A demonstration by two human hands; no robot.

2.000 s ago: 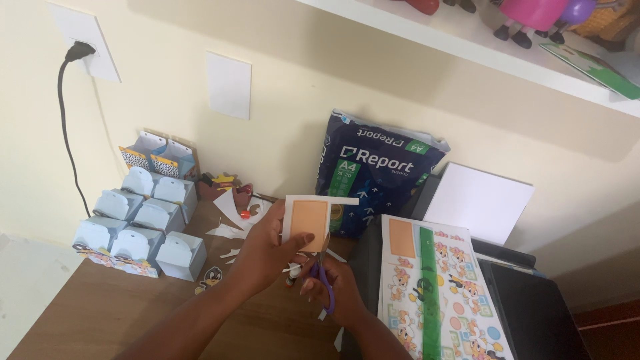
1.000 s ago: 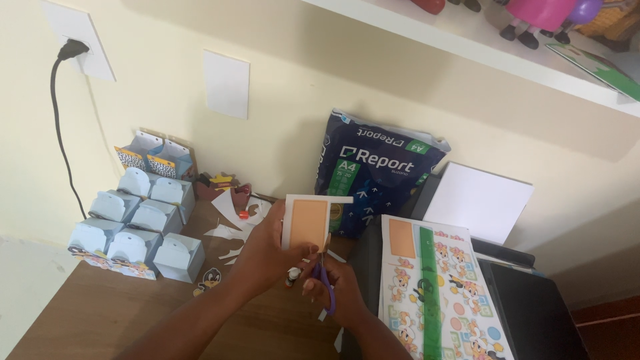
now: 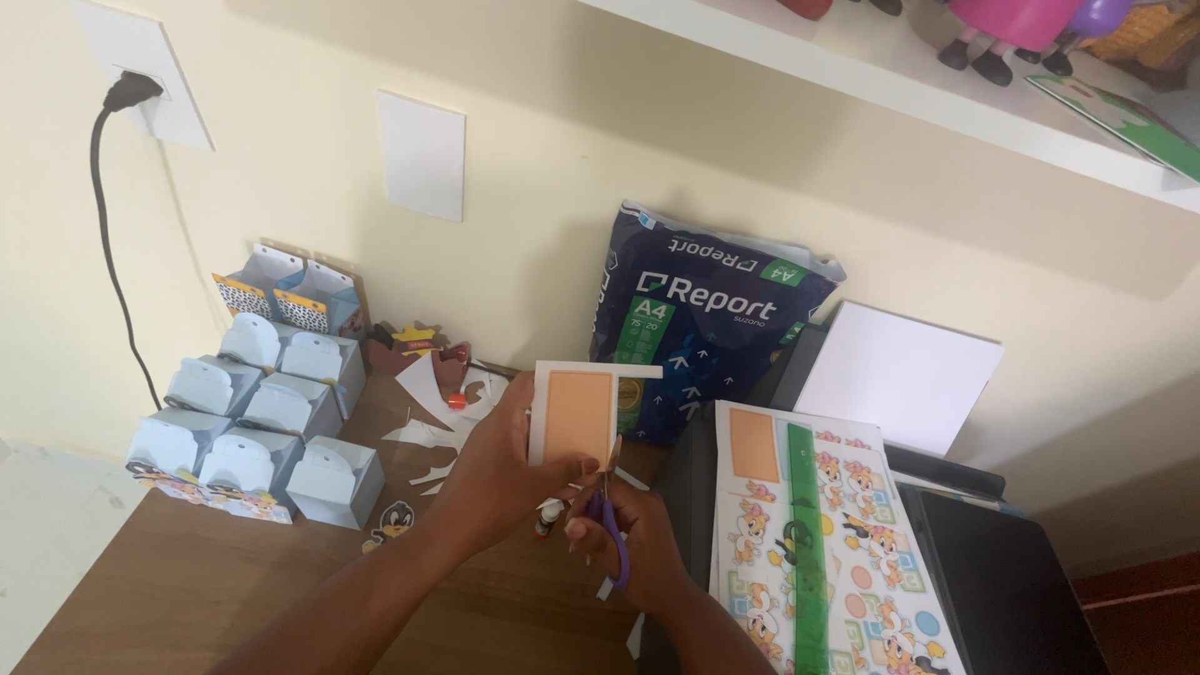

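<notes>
My left hand (image 3: 497,464) pinches a white paper piece with an orange rectangle (image 3: 578,412) printed on it. From its top right corner a thin white strip sticks out to the right. My right hand (image 3: 637,534) holds scissors with purple handles (image 3: 614,544), their blades pointing up along the paper's lower right edge. Below the paper, partly hidden between the hands, is a small white tube or bottle (image 3: 547,512). A cut-out cartoon duck figure (image 3: 392,525) lies on the wooden table, left of my left forearm.
Light blue paper boxes (image 3: 333,483) stand in rows at left, beside white paper scraps (image 3: 427,433). A blue A4 paper pack (image 3: 703,309) leans on the wall. Printed cartoon sheets (image 3: 759,525) with a green ruler (image 3: 806,562) lie on a black printer (image 3: 1003,572). A shelf (image 3: 900,103) overhangs.
The paper and my left hand stay in nearly the same place. The scissors in my right hand have shifted slightly and their blades sit at a different angle against the paper's edge.
</notes>
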